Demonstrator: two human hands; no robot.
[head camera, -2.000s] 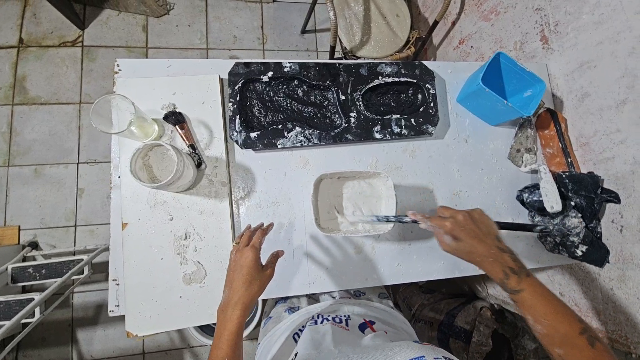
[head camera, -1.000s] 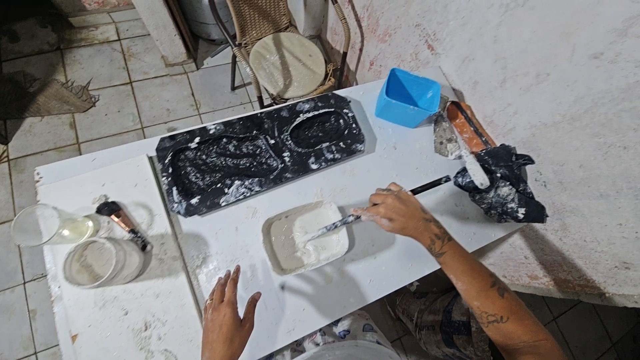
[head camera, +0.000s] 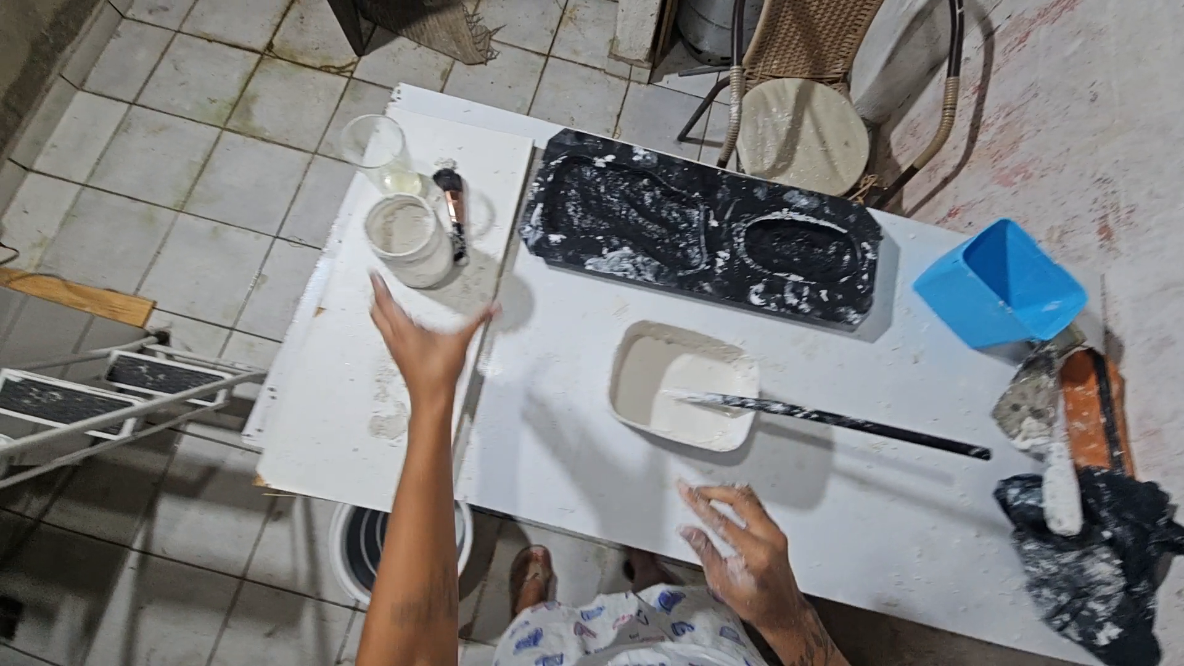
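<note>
My left hand, fingers spread and holding nothing, is just below a jar of whitish powder or paste at the table's left. My right hand is empty, fingers apart and partly bent, near the front edge. Above it stands a white plastic tub with a pale wet mix inside. A dark, white-smeared stick leans on the tub's rim, one end in the mix. Behind lies a black mold with two hollows and white residue. A brush lies beside the jar.
A tilted-looking clear glass stands behind the jar. A blue plastic container is at the right, near a white-handled tool, an orange piece and a crumpled black plastic. A wicker chair stands beyond the table.
My right hand has let go of the stick and drawn back toward the front edge. My left hand has moved up to near the jar. The view has shifted.
</note>
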